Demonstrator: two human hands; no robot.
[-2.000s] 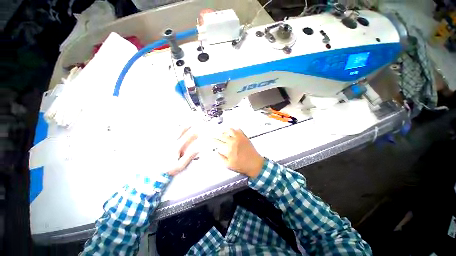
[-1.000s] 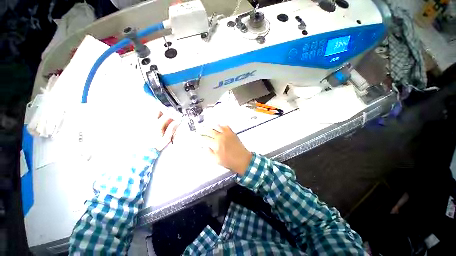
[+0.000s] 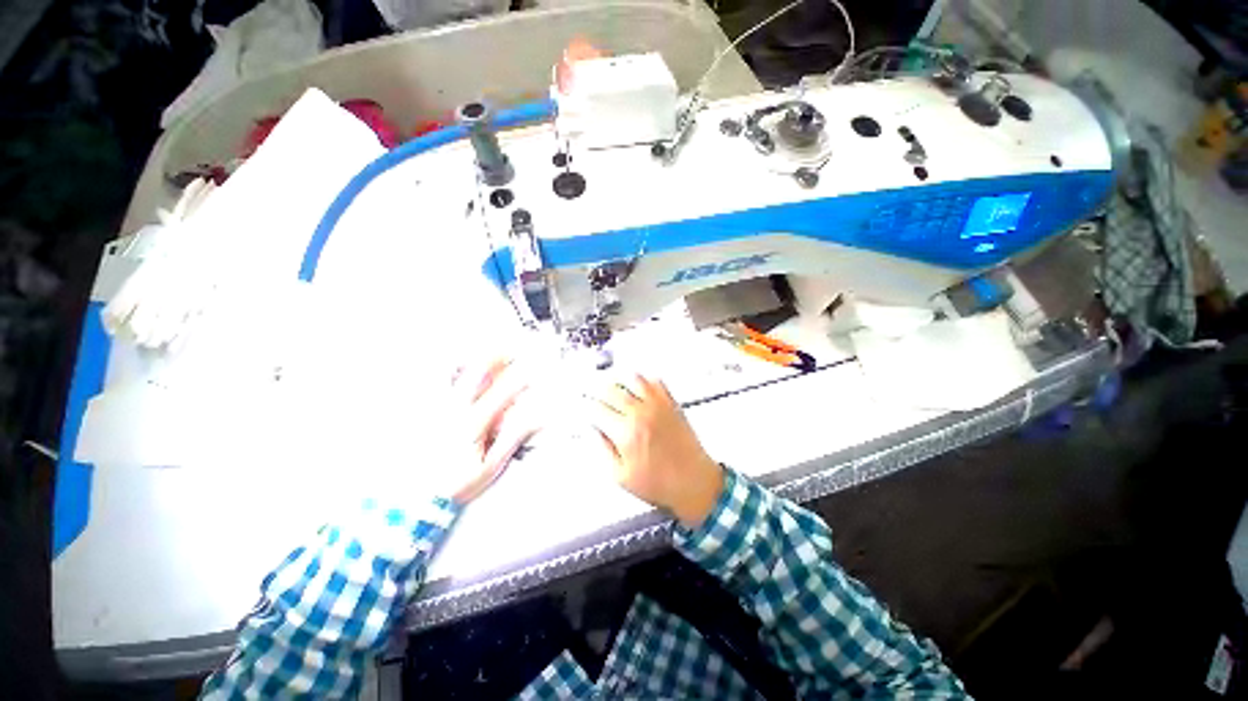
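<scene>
White overexposed cloth lies left of and under the needle end of the sewing machine. My left hand rests on the cloth just in front of the needle, fingers spread. My right hand is beside it on the right, fingertips on white material near the presser foot. The glare hides the cloth's edges and any small piece between my hands. I cannot tell whether either hand grips cloth or only presses it.
Orange-and-black snips lie behind my right hand, near a dark block. White cut pieces lie at the right under the display end. A crumpled white bundle is at the far left. A blue tube curves behind the needle end.
The camera view shifted and shifted back. My left hand, which was beside the needle a second ago, now sits lower in front of it. My right hand stays near the presser foot.
</scene>
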